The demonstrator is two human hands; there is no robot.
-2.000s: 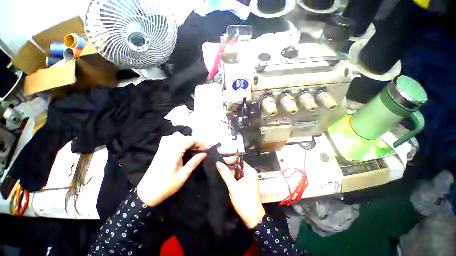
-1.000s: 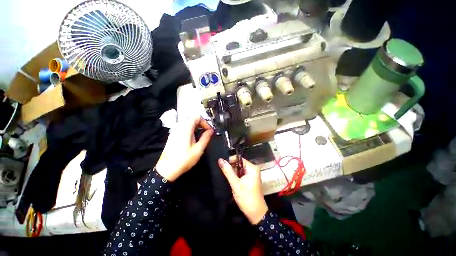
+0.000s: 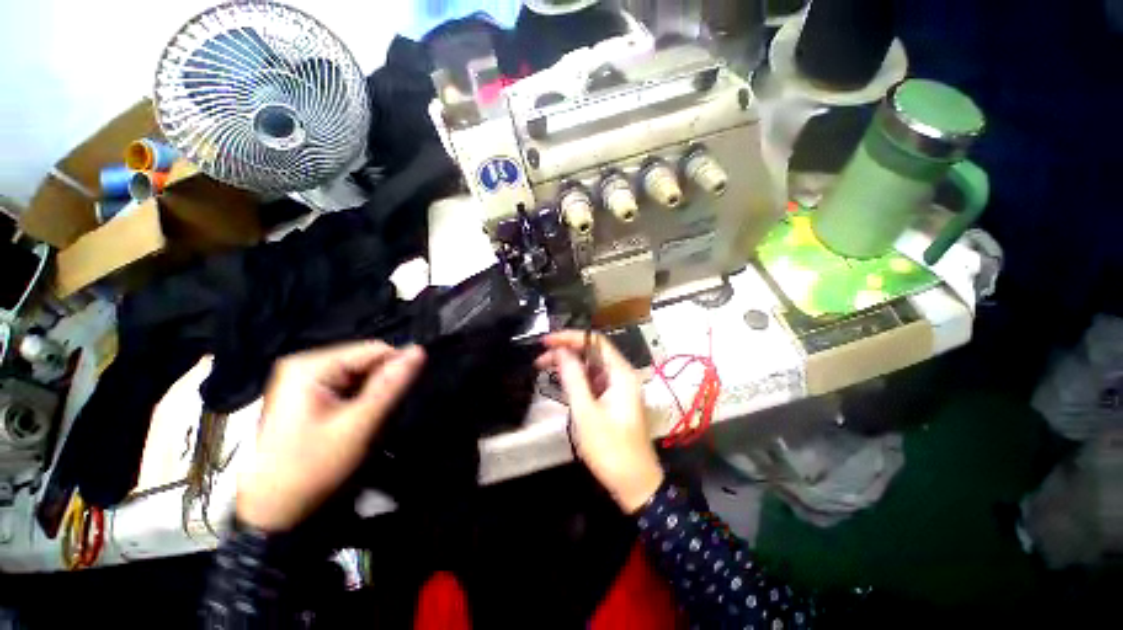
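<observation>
A black garment piece (image 3: 450, 382) hangs between my hands in front of the overlock machine (image 3: 640, 135). My left hand (image 3: 323, 425) pinches its left part between thumb and fingers, somewhat blurred. My right hand (image 3: 606, 412) is beside the presser foot and needle area (image 3: 530, 259), fingertips at the cloth's right edge. Dark snips (image 3: 589, 351) show only faintly among the right fingers. Whether the right fingertips grip the cloth is hard to tell. More black cloth (image 3: 259, 308) lies heaped left of the machine.
A red cord (image 3: 700, 400) lies on the machine table's edge (image 3: 770, 369) to the right. A green flask (image 3: 893, 172) stands on a bright green mat. A white fan (image 3: 273, 117) and a box (image 3: 117, 234) with spools are at the left. Orange-handled scissors (image 3: 84, 532) lie at the left edge.
My left hand has moved left and away from the needle area, drawing the cloth out with it. My right hand has risen slightly. The view has shifted a little.
</observation>
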